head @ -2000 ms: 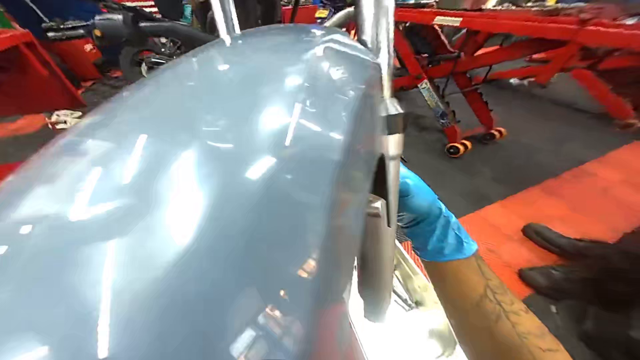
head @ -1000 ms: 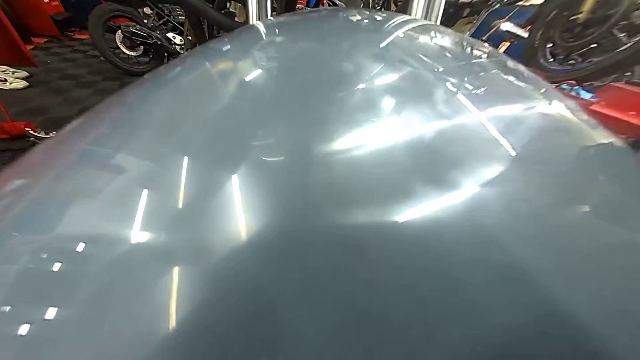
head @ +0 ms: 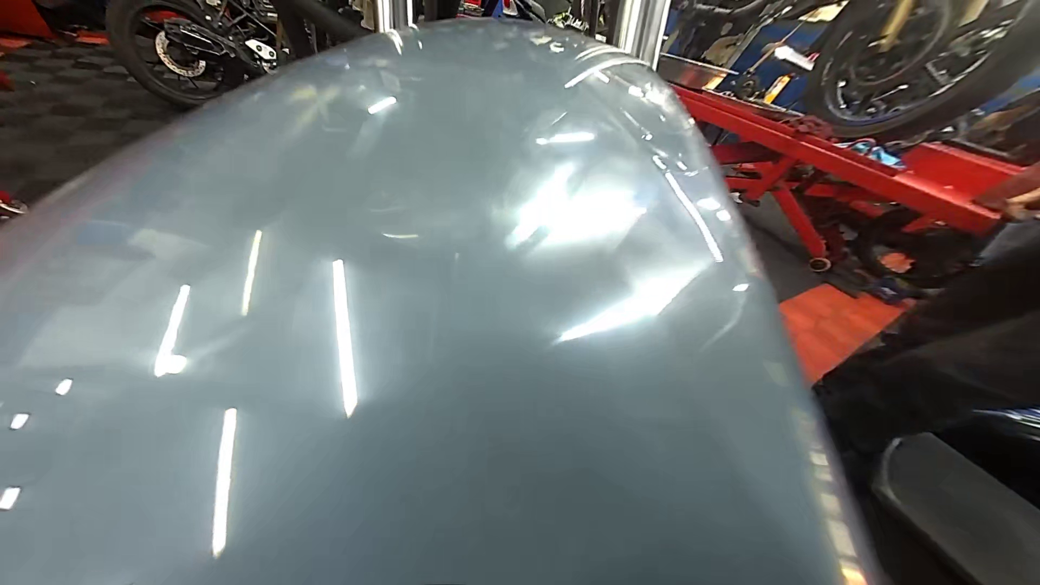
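Note:
A glossy grey curved panel, which looks like a motorcycle fender, fills most of the head view and mirrors the ceiling lights. Two chrome tubes, seemingly fork tubes, rise behind its far edge. Neither of my hands shows in this frame, so what they hold or touch is hidden or outside the view.
A red motorcycle lift stands at the right, with a motorcycle wheel above it. At the right edge is a person in dark trousers, near a dark padded seat. Another motorcycle wheel is at the back left.
The blue-gloved hand seen beside the fork two seconds ago is out of view. The view has shifted over the grey panel, and a person now shows at the right edge.

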